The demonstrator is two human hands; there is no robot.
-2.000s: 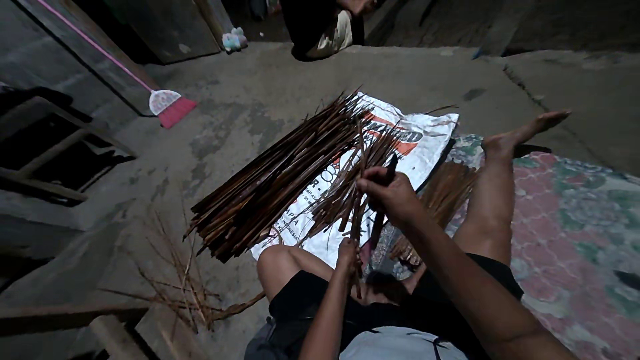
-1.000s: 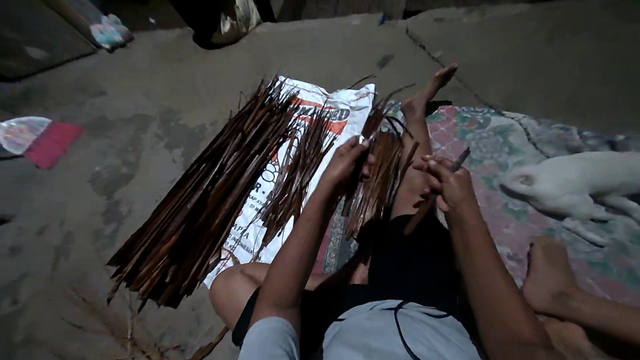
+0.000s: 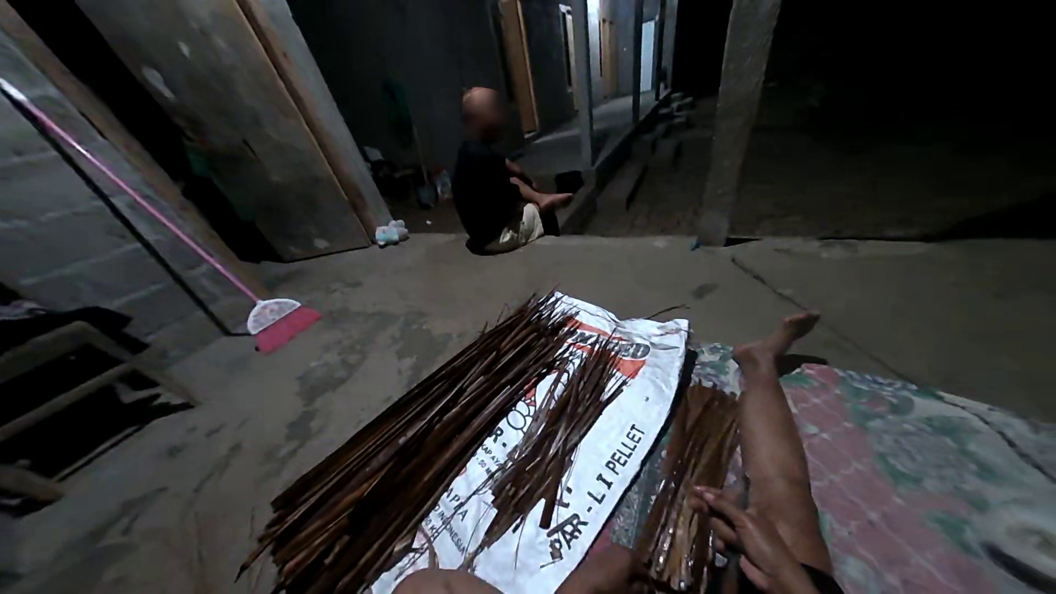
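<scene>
A large pile of long brown dried plant strips (image 3: 412, 437) lies over the left part of a white printed sack (image 3: 652, 388). A smaller bunch of strips (image 3: 565, 429) rests on the middle of the sack. Right of the sack, beside my outstretched leg, lies another bundle of brown strips (image 3: 701, 437). My right hand (image 3: 747, 532) is over the lower right edge of that bundle, fingers bent, with a dark, thin object by it that I cannot identify. My left hand (image 3: 606, 569) is low at the bottom edge, by the bundle's lower end, mostly cut off; its grip is hidden.
A patterned mat (image 3: 874, 462) spreads under my leg. A pink broom (image 3: 285, 326) leans at the left near a wooden frame (image 3: 74, 371). Another person (image 3: 487, 190) sits at the floor's far edge, left of a post (image 3: 738, 124). A pale shape (image 3: 1023, 553) is at the lower right.
The view has tilted up strongly. My left hand, raised over the right-hand bundle a second ago, is now low near its lower end. My right hand has come down beside that bundle.
</scene>
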